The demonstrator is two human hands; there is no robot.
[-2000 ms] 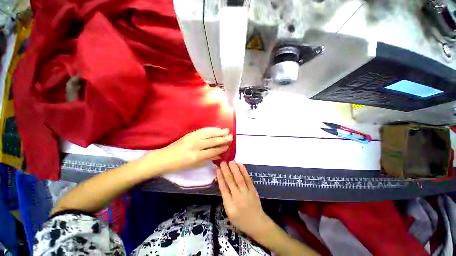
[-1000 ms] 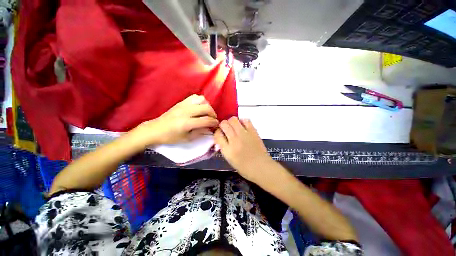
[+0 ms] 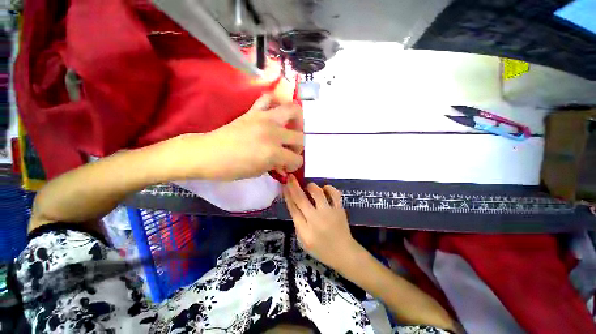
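Note:
A red garment (image 3: 196, 85) lies on the machine table to the left of and under the needle area. Its white lining (image 3: 238, 194) shows at the table's front edge. My left hand (image 3: 261, 140) lies on the red cloth just in front of the presser foot (image 3: 287, 72), fingers bent over the seam edge. My right hand (image 3: 318, 212) is at the table's front edge, thumb and fingertips at the red fold's near end, pinching it. The fingertips partly hide the fold.
The machine head (image 3: 353, 23) spans the top. Snips (image 3: 490, 122) lie right of the needle, with a brown box (image 3: 567, 153) beyond. A ruler strip (image 3: 451, 203) runs along the front edge. A blue crate (image 3: 160, 248) stands below left; red and grey cloth (image 3: 510, 274) lies below right.
My left hand has moved forward and right, closer to the needle, over the red edge. My right hand has shifted slightly down, still at the fold. The view has moved nearer the needle area since the earliest frame.

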